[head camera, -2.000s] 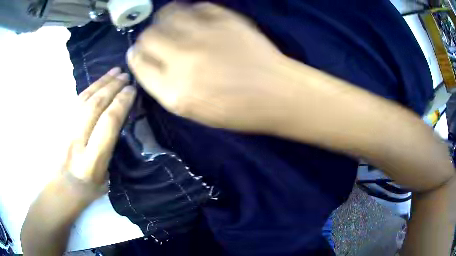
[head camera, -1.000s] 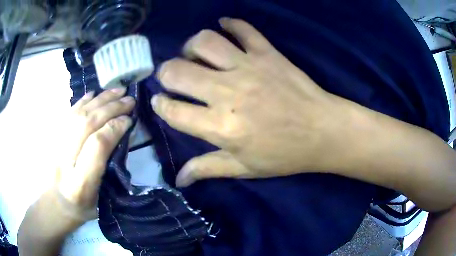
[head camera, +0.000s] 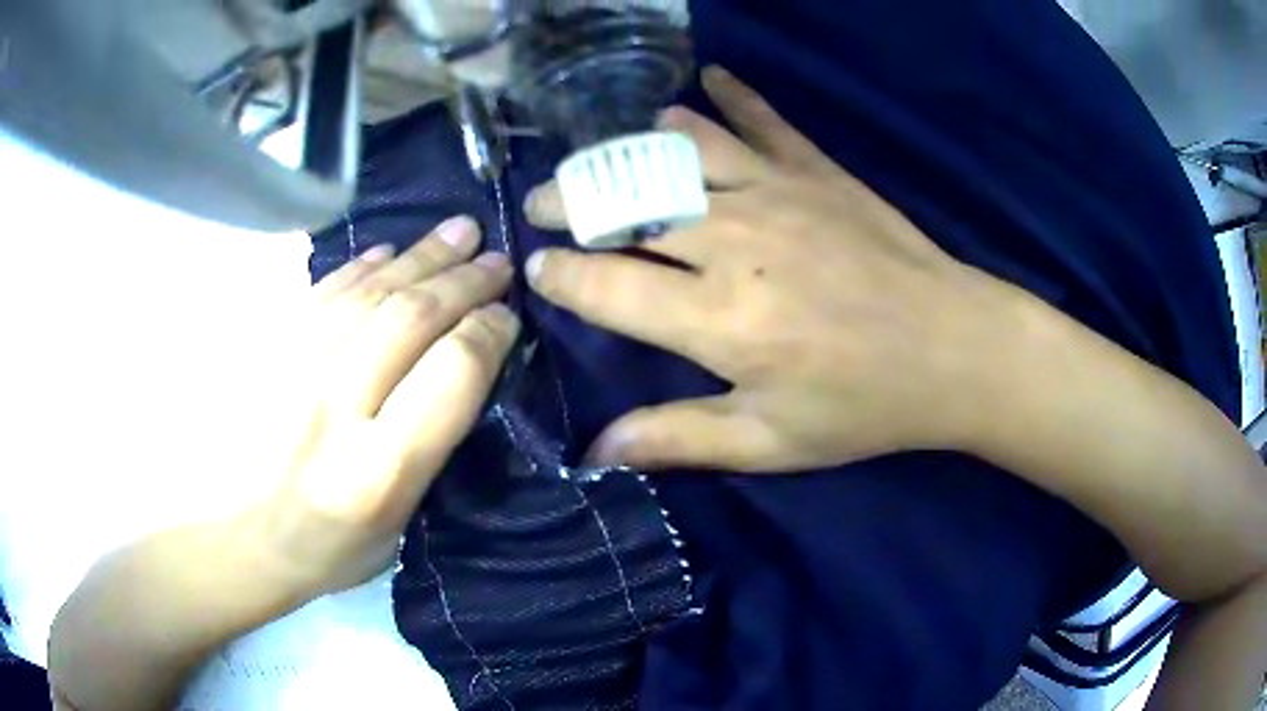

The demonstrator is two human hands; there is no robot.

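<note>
The dark elasticated waistband (head camera: 542, 570) runs from under the needle area towards the front edge, with pale stitch rows and a white overlocked edge. The navy body cloth (head camera: 862, 583) spreads to its right. My left hand (head camera: 403, 375) lies flat on the band, fingertips beside the seam. My right hand (head camera: 792, 306) presses on the body cloth, fingers spread, with some fingertips partly hidden by the white ribbed knob (head camera: 632, 188). The presser foot and needle parts (head camera: 479, 139) stand just beyond my fingertips.
The sewing machine head (head camera: 153, 125) fills the upper left, close above my left hand. The white table (head camera: 125, 403) shows at the left, overexposed, with faint ruler marks near the front. White and black striped items (head camera: 1112, 639) lie at the lower right, beyond the cloth.
The machine parts and knob appear further right than before. The gap between band and body cloth is closed. My right hand, earlier over the seam near the needle, now lies spread on the body cloth.
</note>
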